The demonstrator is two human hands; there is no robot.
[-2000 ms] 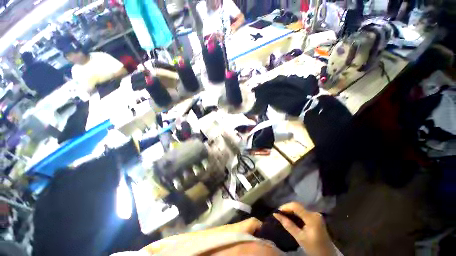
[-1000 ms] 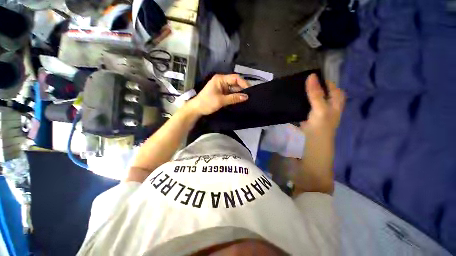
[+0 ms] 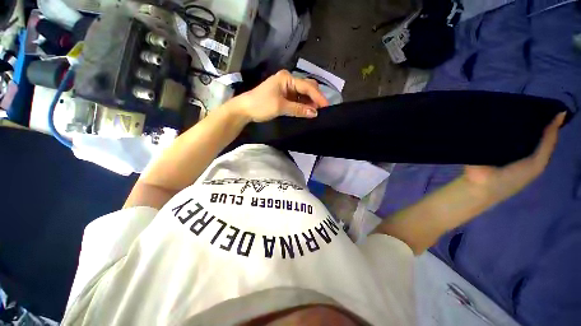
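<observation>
A long black cloth piece (image 3: 420, 127) is stretched sideways in front of my white shirt. My left hand (image 3: 280, 99) pinches it near its left part, thumb and fingers at its upper edge. My right hand (image 3: 519, 159) holds the far right end, with fingers partly hidden by the cloth. The left end narrows and drops toward my lap, where it is hard to make out. The grey overlock machine (image 3: 108, 57) with its row of round tension knobs stands at the left, beyond my left forearm.
Black-handled scissors (image 3: 199, 20) and a small parts tray (image 3: 223, 39) lie beside the machine. A large dark cloth (image 3: 51, 210) spreads at the lower left. Quilted-looking blue-purple material (image 3: 509, 223) fills the right side. A black bundle (image 3: 433, 35) lies on the floor at the top.
My right hand has moved far to the right and the black piece is stretched out longer. My left hand stays on it. Earlier the view faced the machine table, and now it looks down.
</observation>
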